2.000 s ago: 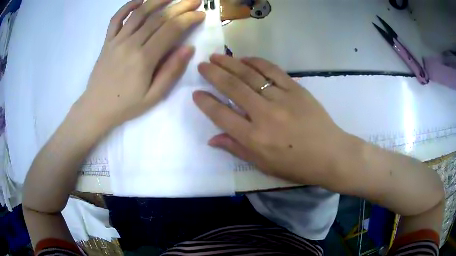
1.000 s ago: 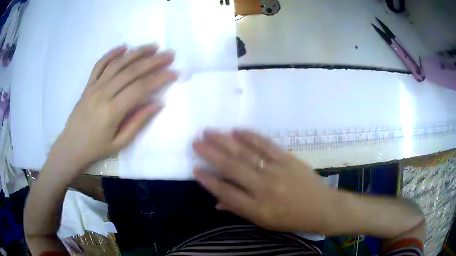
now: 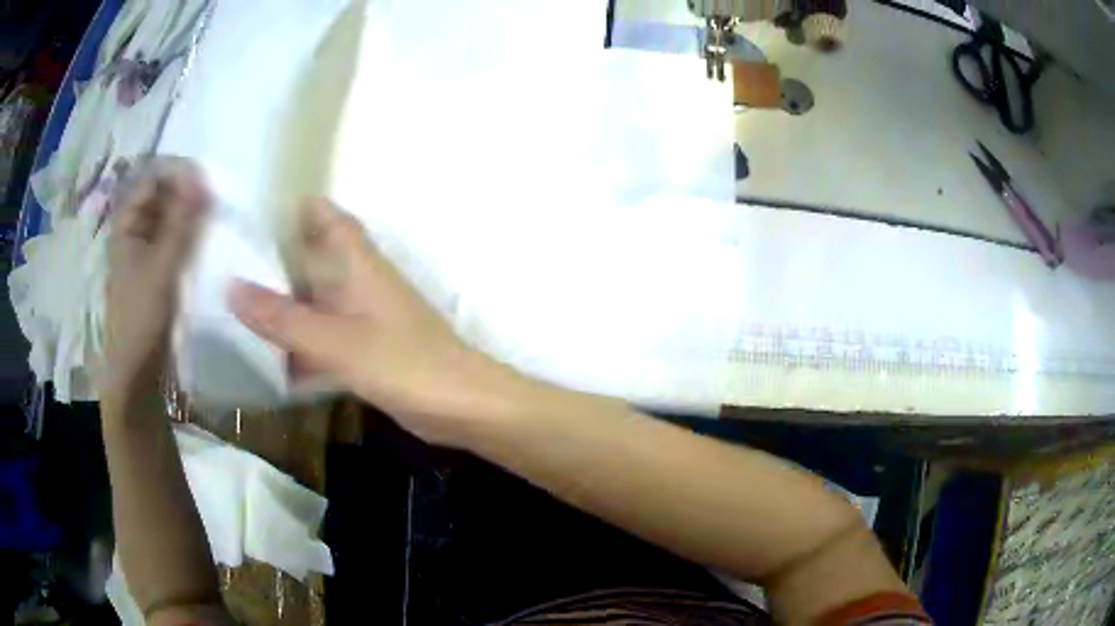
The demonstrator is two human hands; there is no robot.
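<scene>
A large white fabric panel (image 3: 538, 220) lies over the left and middle of the table, its right edge beside the presser foot (image 3: 717, 51). A raised fold curves down toward my right hand (image 3: 349, 318). My right hand is at the panel's lower left, thumb and fingers apart around loose cloth; blur hides whether it grips. My left hand (image 3: 153, 263) is blurred, farther left at the table edge, with curled fingers on a white cloth piece (image 3: 232, 330) that hangs between the hands.
White cut pieces (image 3: 61, 294) are heaped along the left edge. Below is a brown box (image 3: 257, 593) with white cloth (image 3: 251, 508). Pink snips (image 3: 1025, 214), black scissors (image 3: 1003, 83) and a pink lump (image 3: 1091, 245) lie right. An orange guide (image 3: 756, 83) sits beside the foot.
Both hands have moved left, the right one crossing the table's front. The view has shifted left, showing more of the heap and the presser foot. A fold of the white cloth is now raised.
</scene>
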